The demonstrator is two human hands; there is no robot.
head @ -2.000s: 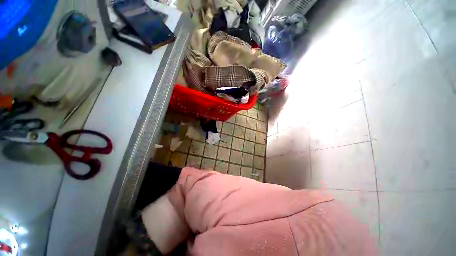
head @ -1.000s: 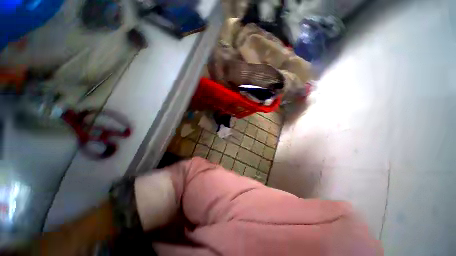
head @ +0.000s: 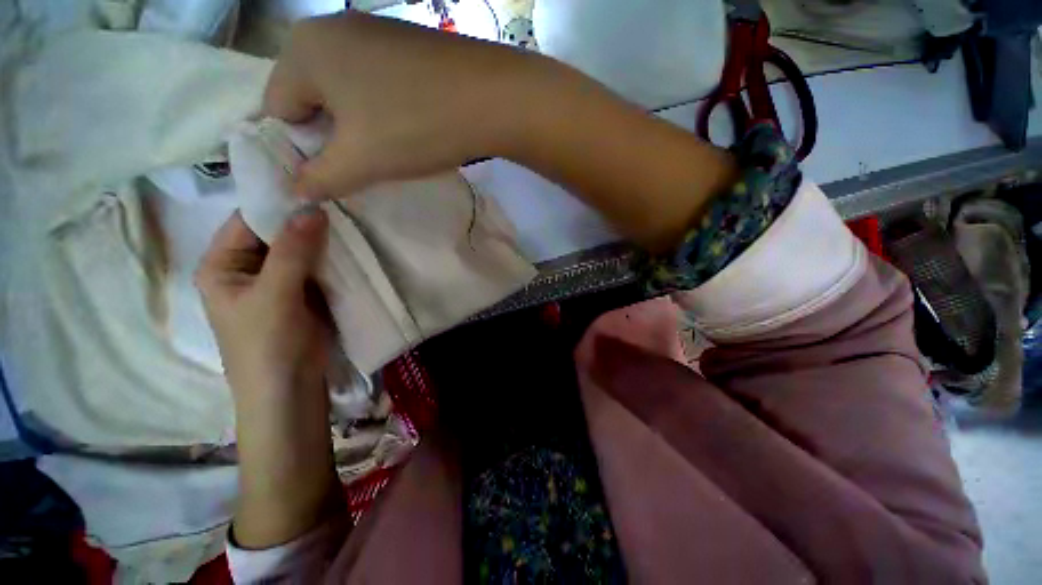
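A cream cloth garment piece (head: 126,297) covers the left of the white table and hangs over its front edge. My left hand (head: 269,280) comes from below and pinches a folded edge of the cloth between thumb and fingers. My right hand (head: 343,109) reaches across from the right and pinches the same fold just above, its fingertips close to my left thumb. A seamed flap of the cloth (head: 423,246) spreads right of my hands. The fingers under the fold are partly hidden.
Dark red scissors (head: 760,86) lie on the white table behind my right forearm. A white piece (head: 628,46) is left of them. A bright lamp and small machine parts (head: 451,14) show at the top. Red baskets (head: 400,394) and checked cloth (head: 954,286) are below the table edge.
The view has swung left from the floor and right basket to the cloth. Both hands are now in view, holding the cream cloth; the scissors now appear at upper right.
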